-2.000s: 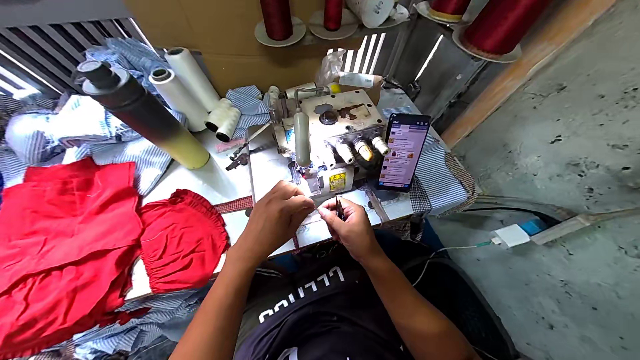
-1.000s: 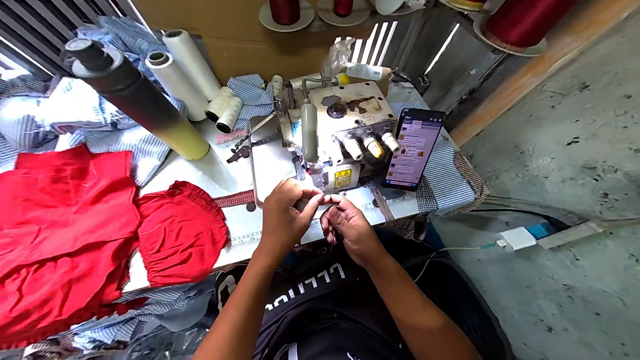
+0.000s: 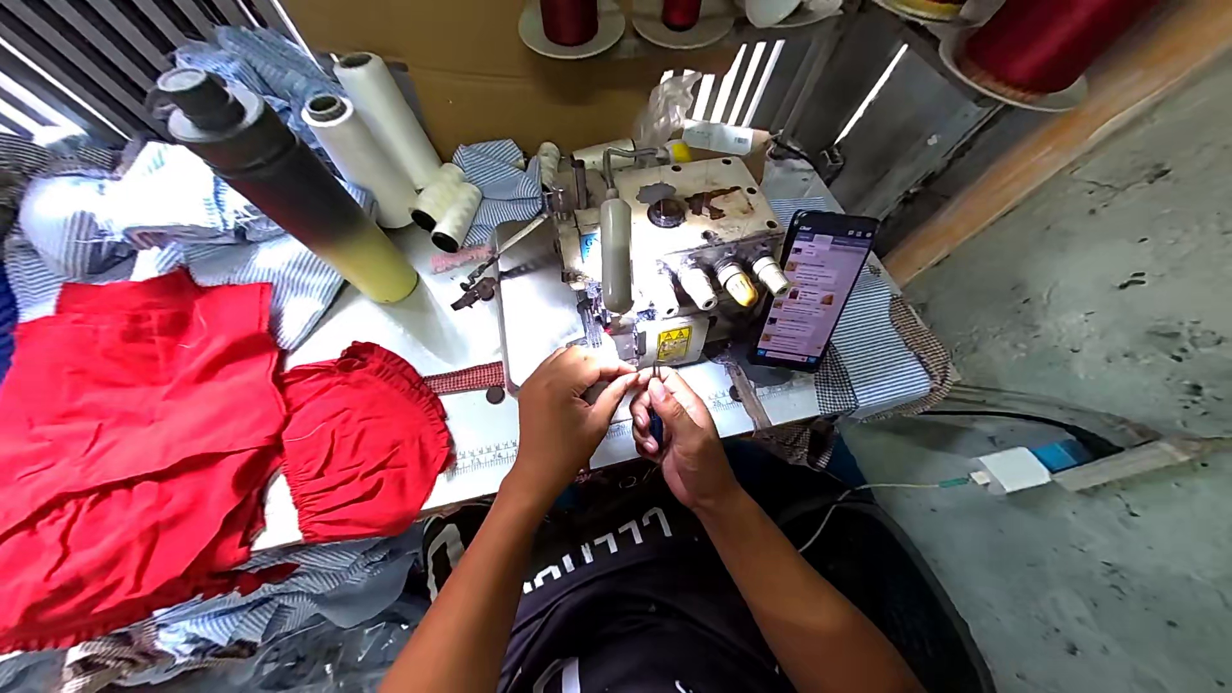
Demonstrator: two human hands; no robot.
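An overlock sewing machine (image 3: 693, 217) with a worn cream casing stands on a white table (image 3: 462, 337). Just in front of its needle area, my left hand (image 3: 568, 414) has thumb and forefinger pinched together; what lies between them is too small to tell. Close beside it, fingertips almost touching, my right hand (image 3: 683, 433) is closed on a small dark tool (image 3: 656, 423), whose thin tip points up toward the machine. The tool's exact kind cannot be told. A smartphone (image 3: 813, 289) with a lit screen leans upright at the machine's right side.
Red ruffled garments (image 3: 144, 414) cover the table's left part. Behind them stand a dark and yellow bottle (image 3: 298, 192), white thread cones (image 3: 361, 159) and striped cloth (image 3: 289, 279). Red thread spools (image 3: 568, 19) sit above. A white charger (image 3: 1015, 470) with a cable is at the right wall.
The right hand has turned from loosely curled fingers to a raised pinch beside the left, with the dark tool now plain in it. The machine, phone and red cloth have stayed put.
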